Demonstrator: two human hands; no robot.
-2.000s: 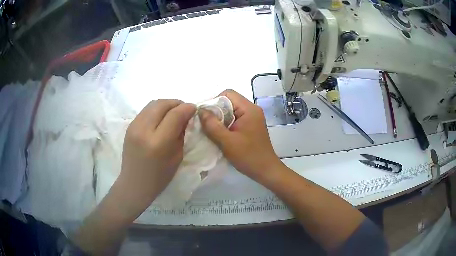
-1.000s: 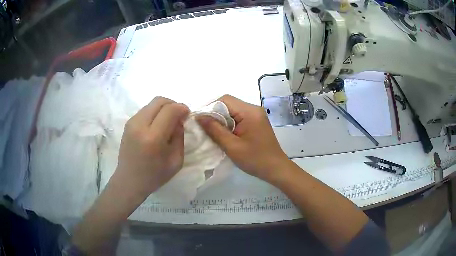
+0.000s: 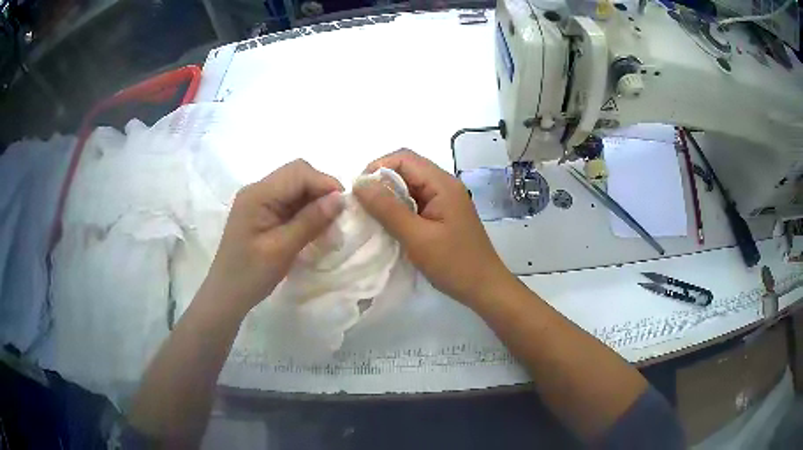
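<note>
A thin off-white fabric piece (image 3: 348,272) with a scalloped edge is bunched between my hands over the front of the white table. My left hand (image 3: 280,224) pinches it between thumb and fingers from the left. My right hand (image 3: 431,224) holds the scalloped edge from the right, with a loop of edge standing up beside the thumb. The fingertips of both hands are close together, and the exact grip between them is partly hidden. The lower part of the fabric hangs down toward the printed ruler marks.
The sewing machine (image 3: 550,83) stands at the right. Tweezers (image 3: 616,209), a notepad (image 3: 645,186), a red pencil (image 3: 691,189), a screwdriver (image 3: 735,220) and thread snips (image 3: 676,288) lie near it. White fabric (image 3: 114,264) is piled left over a red rim (image 3: 132,90).
My left thumb has come up into view, pinching the fabric. The hands' fingertips have shifted slightly, and the fabric between them is less covered by my left hand.
</note>
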